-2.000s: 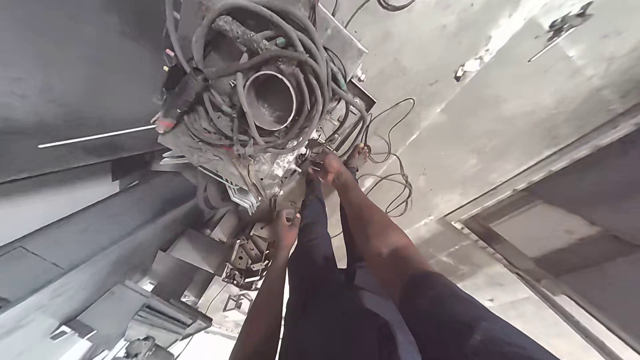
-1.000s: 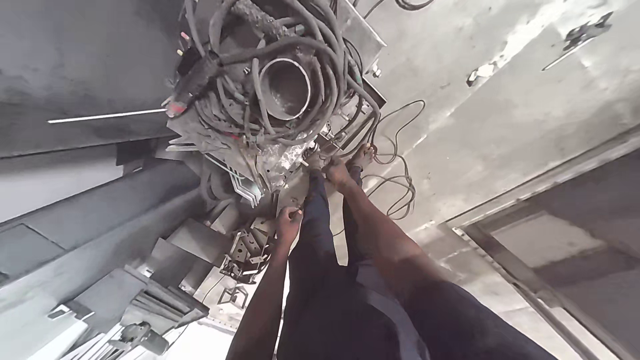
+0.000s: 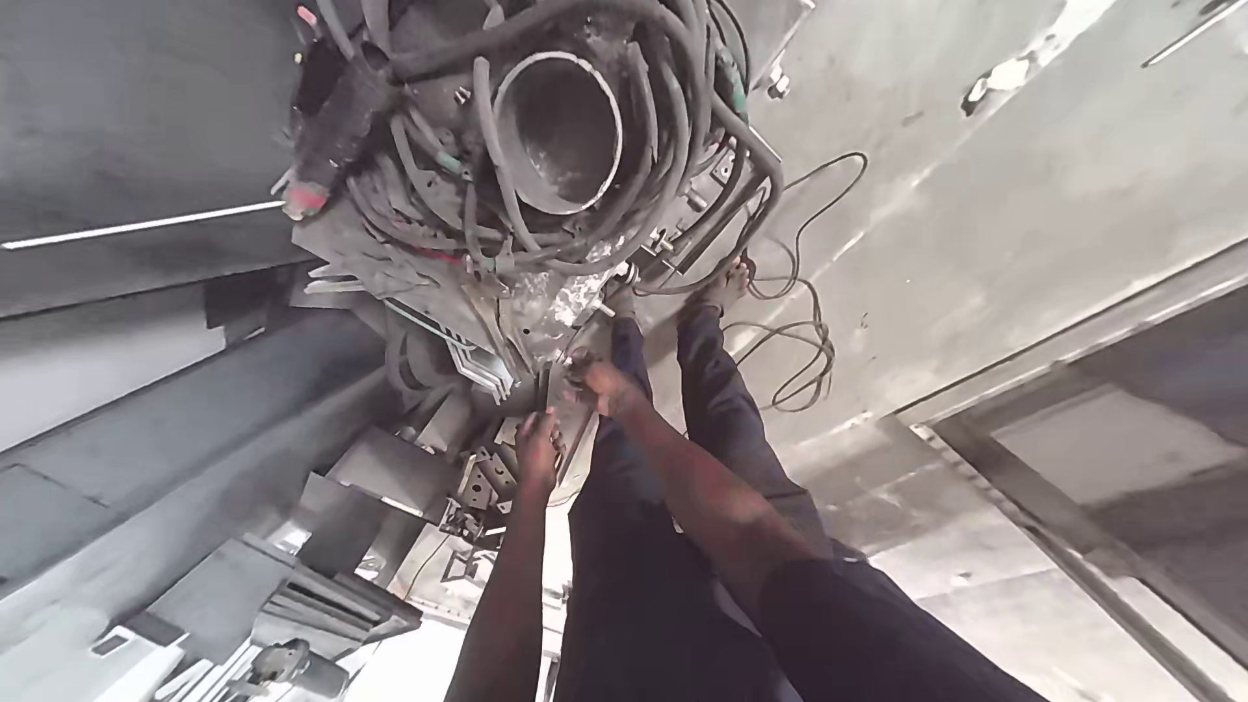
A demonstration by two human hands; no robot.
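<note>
At the near edge of a cluttered metal workbench, my left hand (image 3: 538, 450) is raised with curled fingers beside a narrow dark strip; whether it grips anything is unclear. Just to its right, my right hand (image 3: 603, 382) has bent fingers near a small metal part at the bench corner; its grasp is too small to make out. Thick coiled cables (image 3: 673, 117) lie on the bench around a short open metal pipe (image 3: 559, 134). Several bent metal rods (image 3: 478, 366) stick out from the bench's side, left of my hands.
Thin loose cable (image 3: 814, 331) lies on the floor right of my feet. Punched metal brackets (image 3: 478, 487) are heaped below my left hand. Metal plates (image 3: 390, 468) and a small power tool (image 3: 283, 661) are at the lower left. A frame edge (image 3: 1053, 546) crosses the floor at right.
My right hand has moved left along the bench edge, from beside my foot toward my left hand. The two hands are now closer together.
</note>
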